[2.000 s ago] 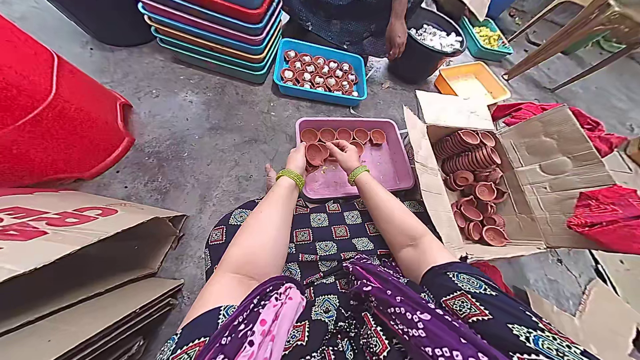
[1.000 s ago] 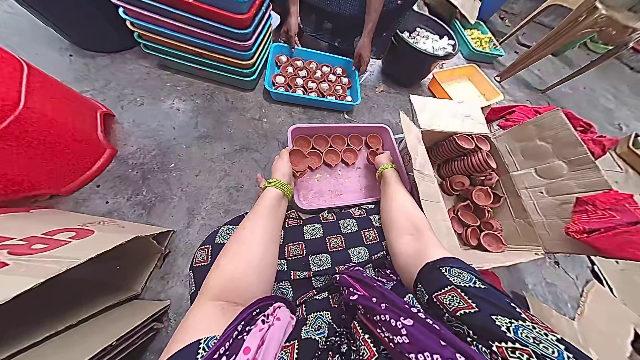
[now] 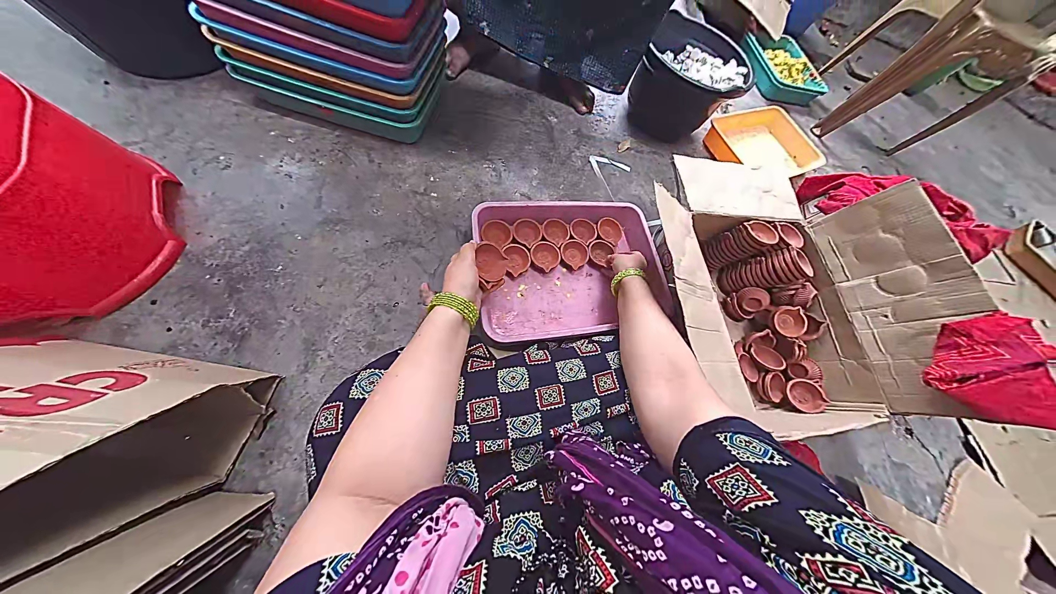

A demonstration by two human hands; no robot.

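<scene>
A pink plastic tray (image 3: 544,309) lies in front of me, with two rows of small clay lamp cups (image 3: 554,233) across its far half. At the tray's left side, my left hand (image 3: 464,274) holds a few clay cups (image 3: 491,262), stacked at the near row's left end. My right hand (image 3: 629,266) is at the right end of that row, its fingertips touching a clay cup (image 3: 601,252); whether it grips the cup is hard to tell. Yellowish crumbs are scattered on the tray's bare near half.
An open cardboard box (image 3: 701,330) of clay cups stands at right. Beyond are an orange tray (image 3: 763,140), a black bucket (image 3: 668,99) of white pieces and stacked trays (image 3: 330,74). A red tub (image 3: 74,206) and cardboard (image 3: 124,412) lie left; a person stands ahead.
The blue tray of filled cups, held by the other person one second ago, is gone from the floor ahead. My hands have parted since two seconds ago, and a second row of cups now shows.
</scene>
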